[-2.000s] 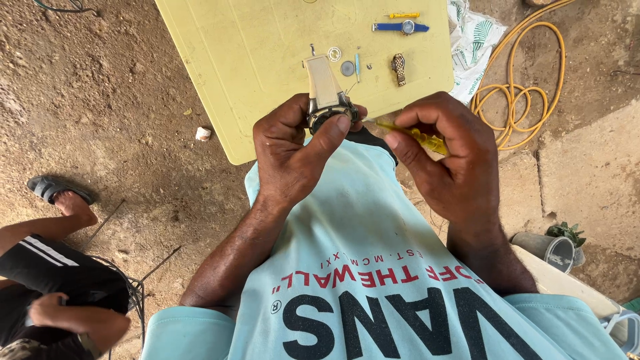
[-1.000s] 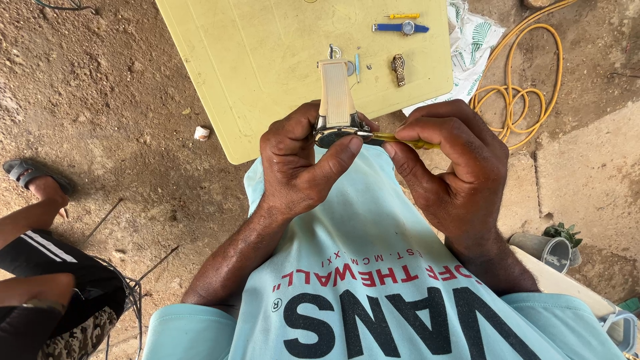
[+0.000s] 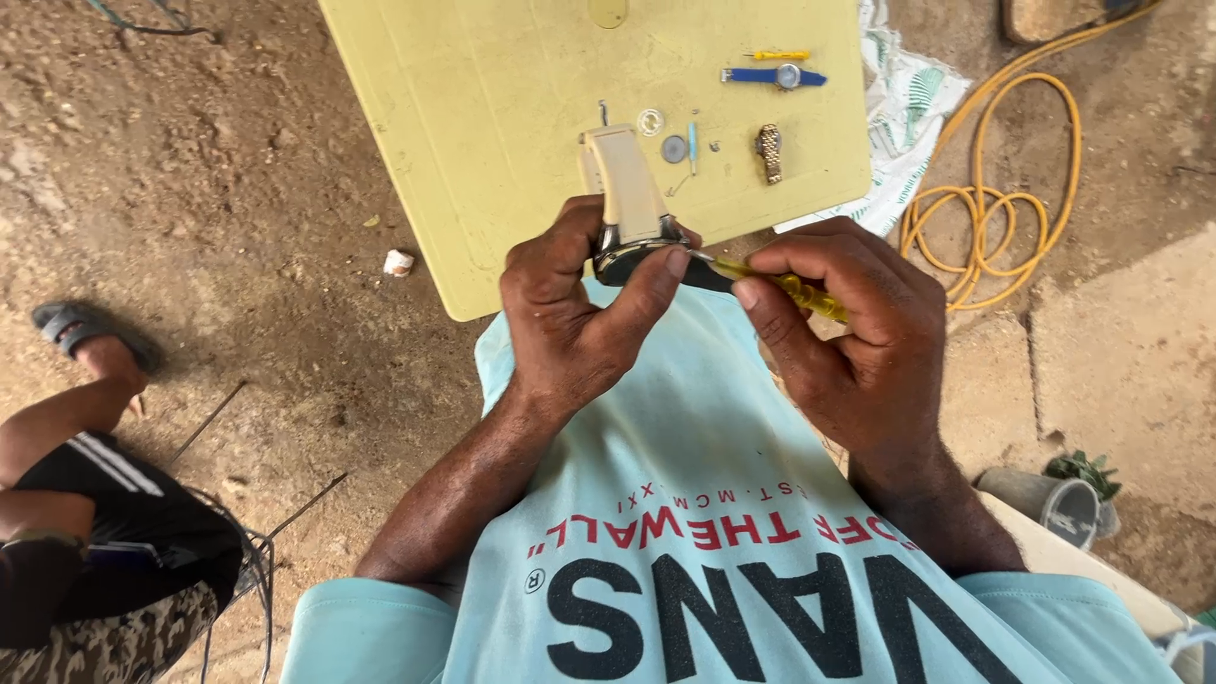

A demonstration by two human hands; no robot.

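Note:
My left hand (image 3: 589, 313) grips the case of a wristwatch (image 3: 632, 190) with a cream strap, thumb along the case edge. My right hand (image 3: 845, 332) holds a small screwdriver with a clear yellow handle (image 3: 807, 296), its shaft pointing at the side of the case; whether the tip touches is hard to tell. Beyond the hands, on the pale yellow tabletop (image 3: 475, 142), lie a round grey disc (image 3: 674, 148), a whitish ring (image 3: 651, 122), a light blue slim tool (image 3: 693, 147), a gold-coloured watch (image 3: 770, 154), a blue-strapped watch (image 3: 788, 77) and a yellow screwdriver (image 3: 779, 55).
A white printed sack (image 3: 898, 123) lies beside the table's right edge, near a coiled orange hose (image 3: 983, 190). Another person's sandalled foot (image 3: 100, 347) and leg are at the left. A grey pot (image 3: 1069, 508) lies at the lower right beside a plant.
The cream-strapped watch has tilted in my left hand between frames, and its strap now leans left. My right hand keeps the yellow screwdriver at the case. The other person's foot has shifted.

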